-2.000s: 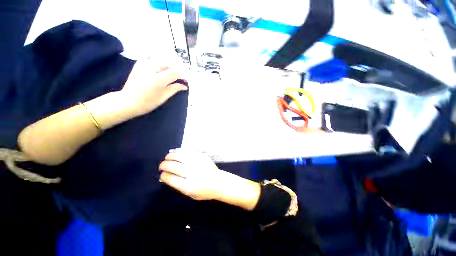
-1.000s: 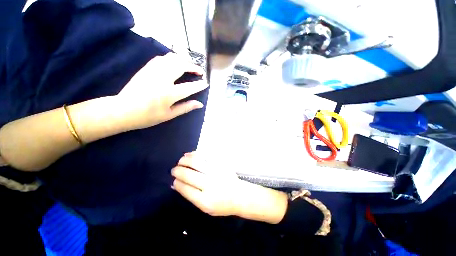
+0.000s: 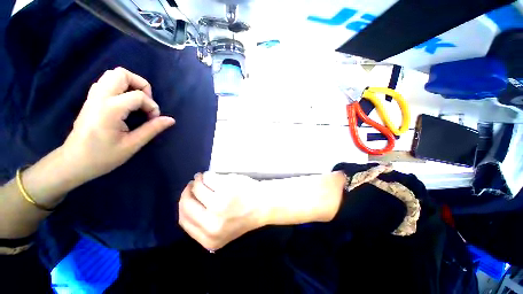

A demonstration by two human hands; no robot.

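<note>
A large dark navy garment panel [image 3: 178,86] lies over the left of the white machine table, its right edge running down from the presser foot area [image 3: 227,51]. My left hand [image 3: 117,120] is over the panel, left of the presser foot, fingers curled with thumb and forefinger apart; it holds nothing that I can see. My right hand [image 3: 221,207] is at the table's near edge, fingers curled over the panel's lower right edge and gripping it. The needle itself cannot be made out.
Scissors with orange-red and yellow loops [image 3: 373,129] lie right of the presser foot, beside a black phone [image 3: 446,139]. A dark blue object [image 3: 465,78] sits behind them. The machine head [image 3: 287,23] crosses the top. A bright blue crate [image 3: 86,267] is at lower left.
My left hand has moved left, away from the presser foot, and its fingers have curled. My right hand still holds the panel's edge. The camera view has shifted.
</note>
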